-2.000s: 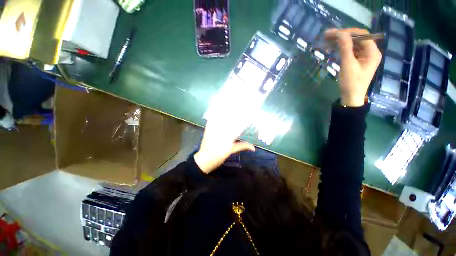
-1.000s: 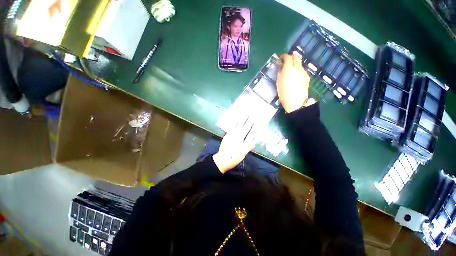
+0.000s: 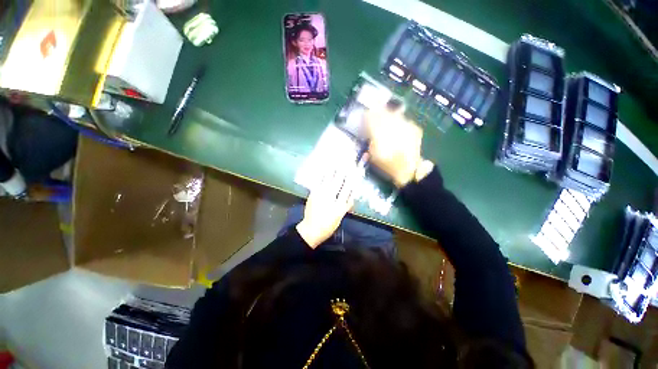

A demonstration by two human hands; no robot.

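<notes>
The blister tray in work (image 3: 326, 153) lies slanted on the green bench and glares white under the lamp. My left hand (image 3: 329, 205) lies with spread fingers on its lower end. My right hand (image 3: 393, 143) is over its upper part, blurred, with the fingers bent; whether it holds the tweezers cannot be made out. The second tray (image 3: 439, 74), dark with several windows and white ovals along its near edge, lies beyond my right hand.
Two stacks of trays (image 3: 535, 107) (image 3: 593, 133) stand at right, with a striped label sheet (image 3: 564, 222) below them. A smartphone (image 3: 305, 58) and a pen (image 3: 186, 102) lie beyond and left. White box (image 3: 146, 54) is upper left. Open cardboard boxes (image 3: 133, 209) are below the bench edge.
My right hand has moved from the second tray down and left to the tray in work, then slightly further down along it. My left hand stays at the tray's lower end. The view has shifted.
</notes>
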